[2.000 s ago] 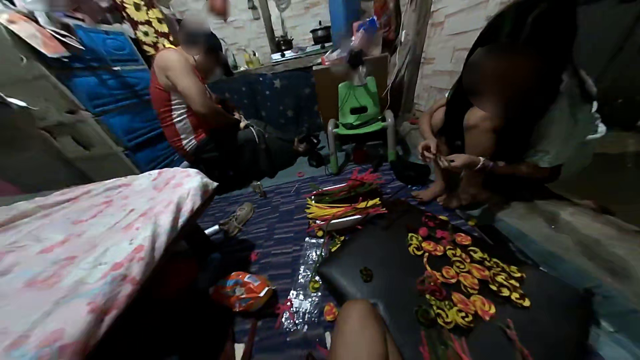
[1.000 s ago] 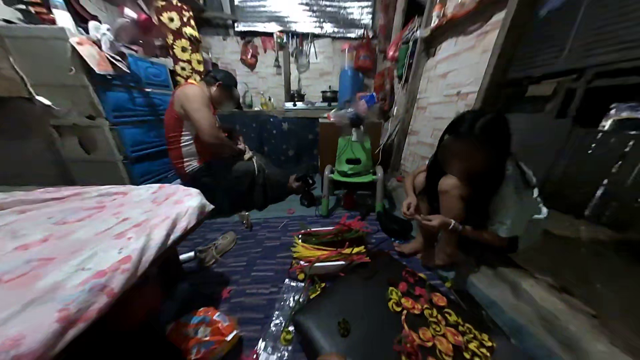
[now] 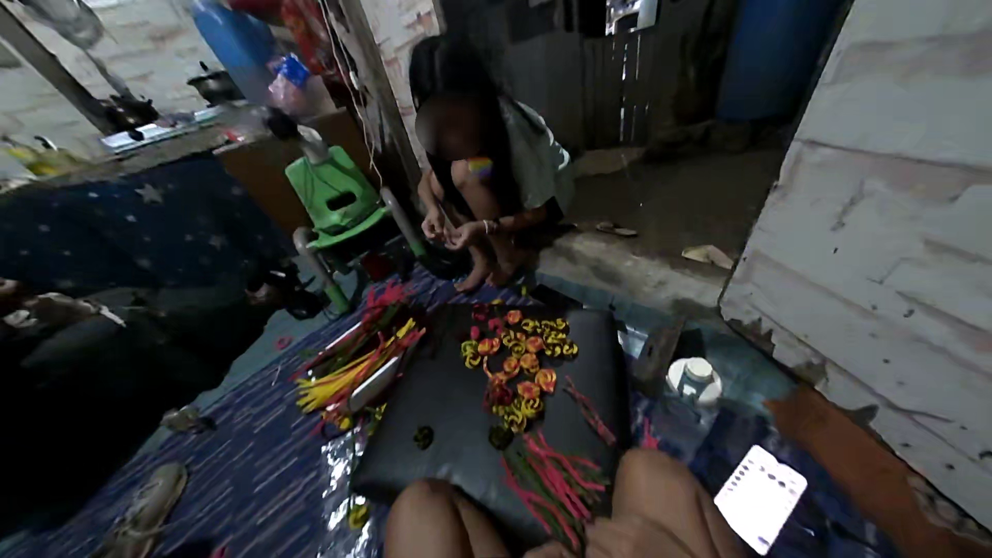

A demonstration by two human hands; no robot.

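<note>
At the bottom edge of the view, my right hand (image 3: 632, 537) shows between my knees, blurred and partly cut off. It is beside the lower ends of pink and dark green strips (image 3: 554, 480). A small part of my left hand (image 3: 549, 550) appears just left of it; whether either hand holds a strip cannot be told. Before my knees lies a black padded cushion (image 3: 442, 387). Coiled yellow, orange and red flower-like pieces (image 3: 528, 364) are spread over its right half, with a dark coil (image 3: 423, 437) nearer its left side. Yellow and red strips (image 3: 356, 372) lie in a bundle left of the cushion.
A person (image 3: 496, 170) squats beyond the cushion, fingers together. A green chair (image 3: 333, 198) stands behind the strips. A lit phone (image 3: 761, 500) and a white round container (image 3: 694, 380) lie to the right. Clear plastic packaging (image 3: 337, 480) and a shoe (image 3: 151, 504) are at the left.
The view has swung to the right and down. My hands have come into sight at the bottom edge, along with both knees. The squatting person still holds their hands together.
</note>
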